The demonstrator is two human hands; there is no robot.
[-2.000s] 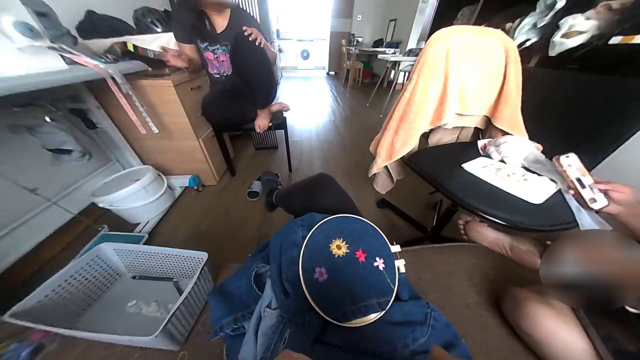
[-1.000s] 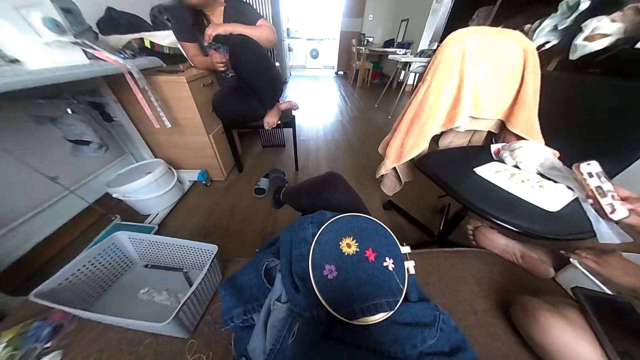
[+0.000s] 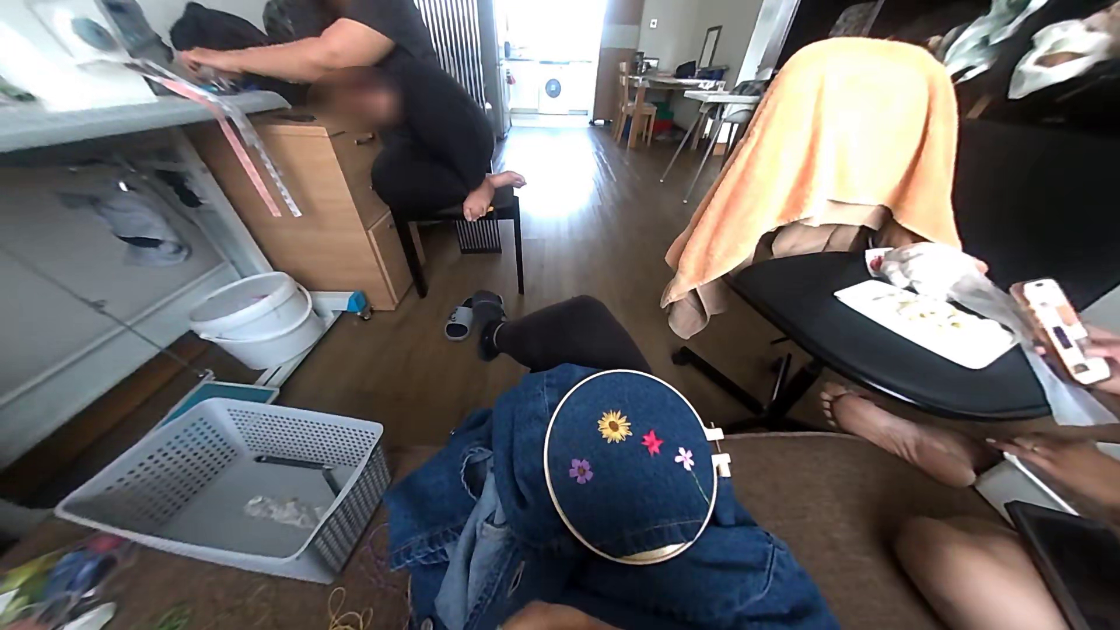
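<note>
Blue denim clothing [image 3: 490, 525] lies over the wearer's lap, with part of it stretched in a round embroidery hoop [image 3: 549, 490]. Inside the hoop are a yellow stitched flower [image 3: 614, 426], a red one [image 3: 652, 442], a pink one [image 3: 684, 458] with a thin green stem line, and a purple one [image 3: 580, 471]. The hoop's screw fitting sits at its right side. A bit of skin, apparently a hand [image 3: 560, 617], shows at the bottom edge beneath the denim; which hand it is and what its fingers do are hidden. No other hand of mine can be made out.
A grey plastic basket [image 3: 219, 560] stands at left, beside colored thread bundles [image 3: 74, 569]. Behind it is a white bucket [image 3: 262, 324]. A black chair [image 3: 910, 367] holds a white tray [image 3: 989, 350]. One person sits ahead; another at right holds a phone [image 3: 1060, 331].
The seated person ahead has leaned toward the table at left, an arm now reaching over it. A pink flower's green stem line shows now. The hoop remains on the lap.
</note>
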